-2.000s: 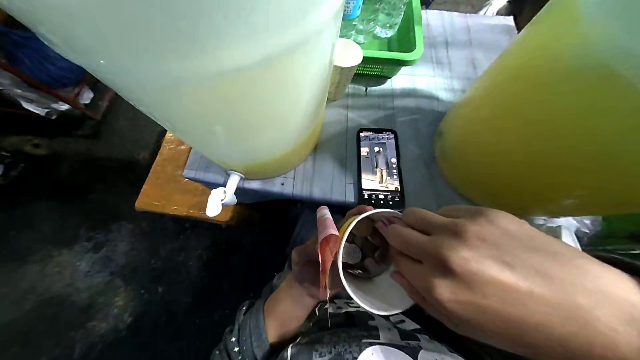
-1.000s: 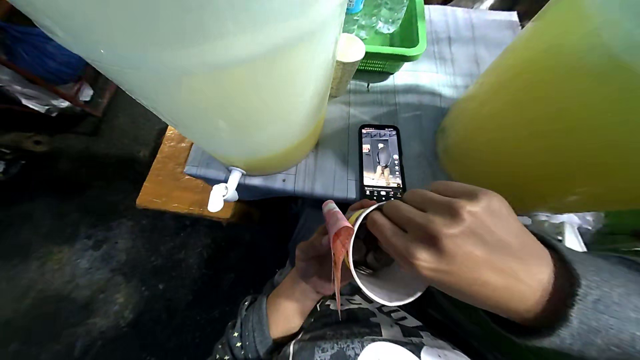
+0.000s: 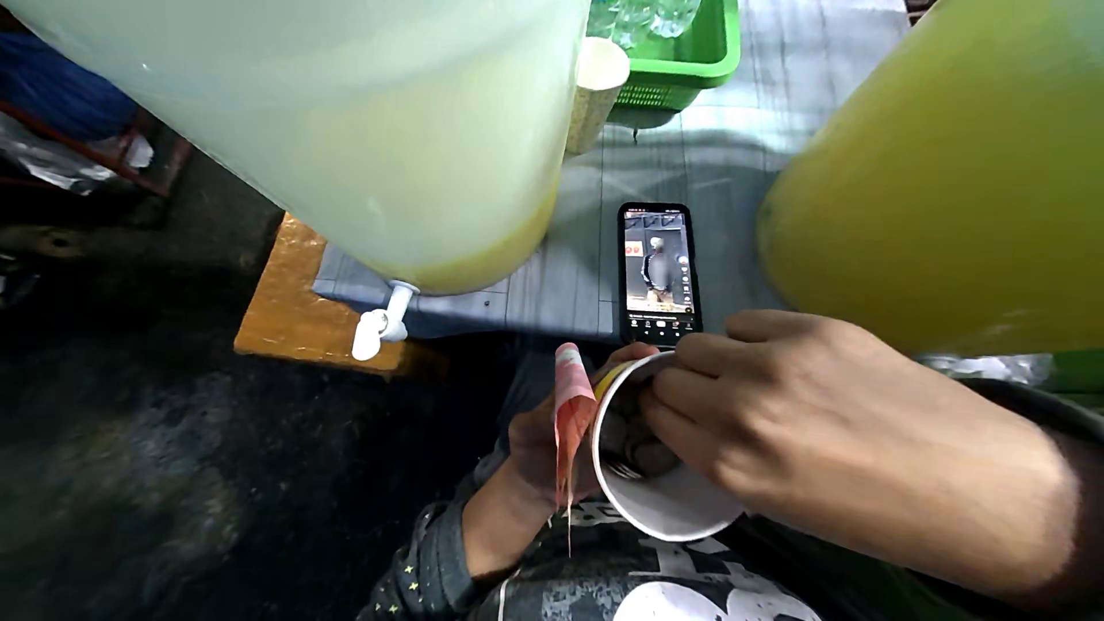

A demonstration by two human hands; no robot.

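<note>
A white paper cup (image 3: 681,509) with several coins (image 3: 634,448) in it is tilted in front of my body. My left hand (image 3: 535,440) holds the cup from its left side, together with a folded reddish banknote (image 3: 573,401). My right hand (image 3: 768,405) reaches over the rim from the right, its fingertips inside the cup; whether they grip a coin is hidden. Just beyond the cup, a smartphone (image 3: 660,267) with a lit screen lies on the cloth-covered table (image 3: 578,276).
A large translucent dispenser (image 3: 414,155) of pale liquid, with a white spigot (image 3: 379,328), stands left. A container of yellow liquid (image 3: 940,198) stands right. Behind are a stack of paper cups (image 3: 597,95) and a green basket (image 3: 690,73) holding clear plastic bottles (image 3: 634,21).
The fingers of my right hand have shifted within the cup's mouth, and coins plain to see two seconds ago are now partly covered. The picture on the phone has changed.
</note>
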